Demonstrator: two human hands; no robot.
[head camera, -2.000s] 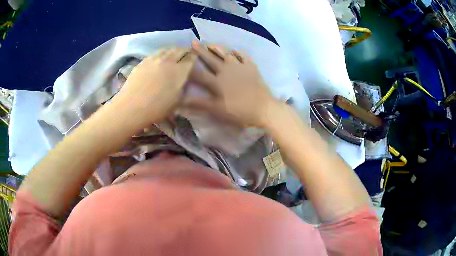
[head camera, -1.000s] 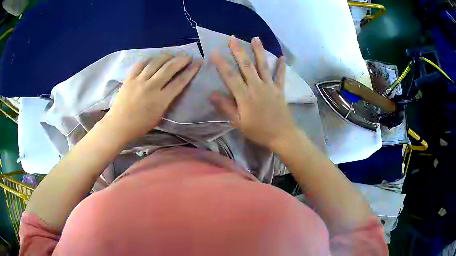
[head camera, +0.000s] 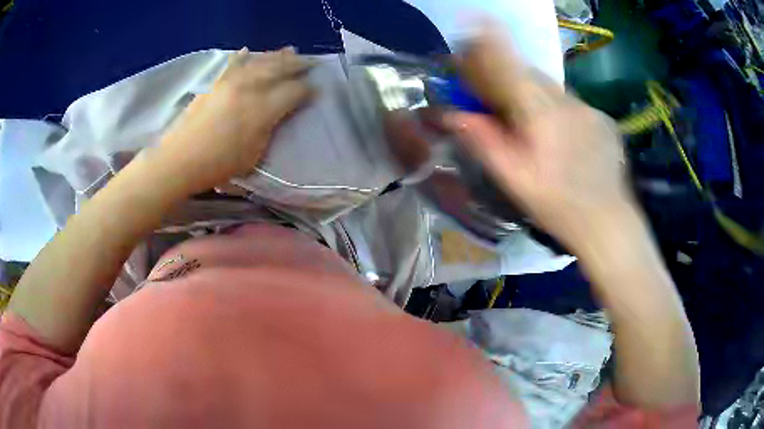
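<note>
A pale grey-beige garment (head camera: 314, 151) lies over the near edge of the navy pressing form (head camera: 167, 29) and bunches against my body. A thin white curved line runs across it. My left hand (head camera: 251, 105) rests on the garment, palm down, fingers near the garment's far edge. My right hand (head camera: 536, 126) is shut on the steam iron (head camera: 419, 109), which is motion-blurred over the garment's right part. The hand hides most of the iron's handle, and blur hides whether the plate touches the cloth. A V-shaped gap in the cloth edge shows between my hands.
The white table cover (head camera: 25, 201) shows at the left and beyond the form. A yellowish-tan tag (head camera: 465, 250) lies below the iron. Loose pale pieces (head camera: 544, 343) lie at the lower right. A blurred yellow cord (head camera: 683, 155) hangs at the right, above dark clutter.
My right hand has left the cloth, taken hold of the iron from the table's right end and brought it left over the garment. My left hand stays on the cloth.
</note>
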